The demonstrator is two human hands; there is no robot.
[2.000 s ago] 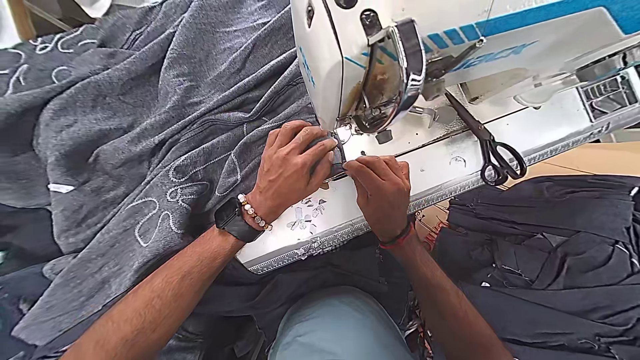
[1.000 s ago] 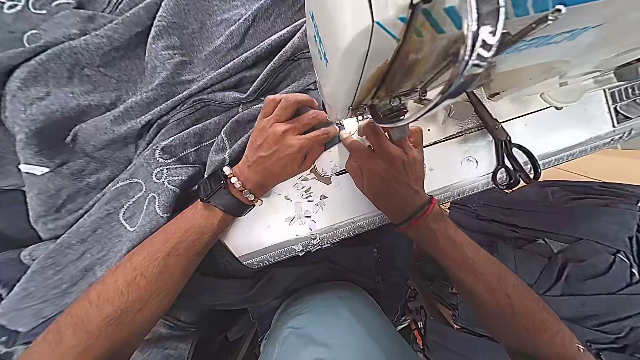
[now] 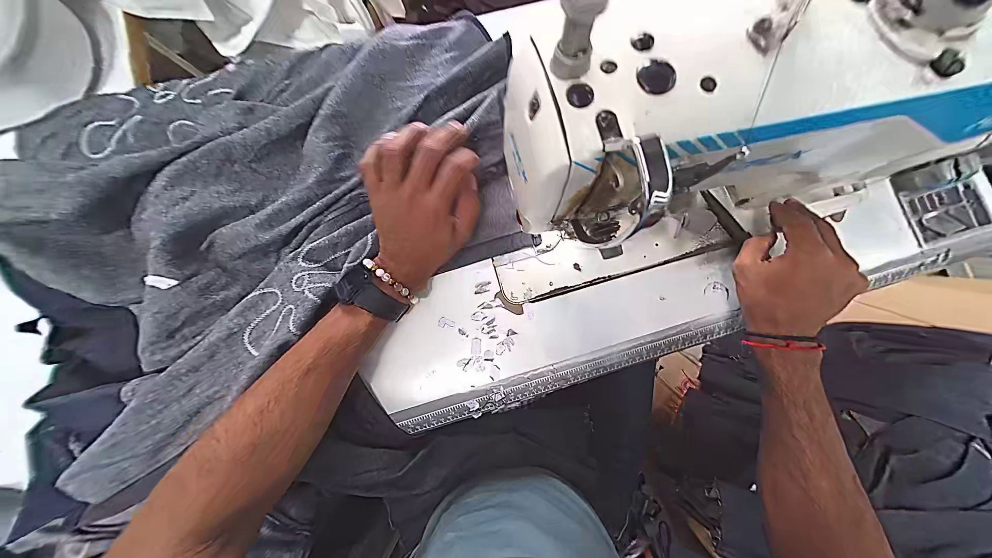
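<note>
My left hand (image 3: 422, 201), with a dark watch and a beaded bracelet at the wrist, has curled fingers closed on the grey fabric (image 3: 232, 178), left of the sewing machine's head (image 3: 542, 147). The fabric bears light looped stitching, and its edge reaches the needle area, where the presser foot is mostly hidden. My right hand (image 3: 798, 263), wearing dark and red wrist cords, is closed over the handles of the dark scissors (image 3: 725, 217). Only part of the scissors shows beyond my fingers; the handles are hidden.
Small scraps (image 3: 480, 337) lie on the white machine bed (image 3: 589, 333), near the ruler strip (image 3: 573, 380) along its front edge. Dark cloth (image 3: 907, 387) is heaped at the right. An open-topped compartment (image 3: 942, 205) sits at the bed's right end. White material (image 3: 46, 62) is at upper left.
My left hand has moved left, away from the needle, onto the fabric. My right hand has left the needle area and moved right to the scissors, whose handles showed earlier.
</note>
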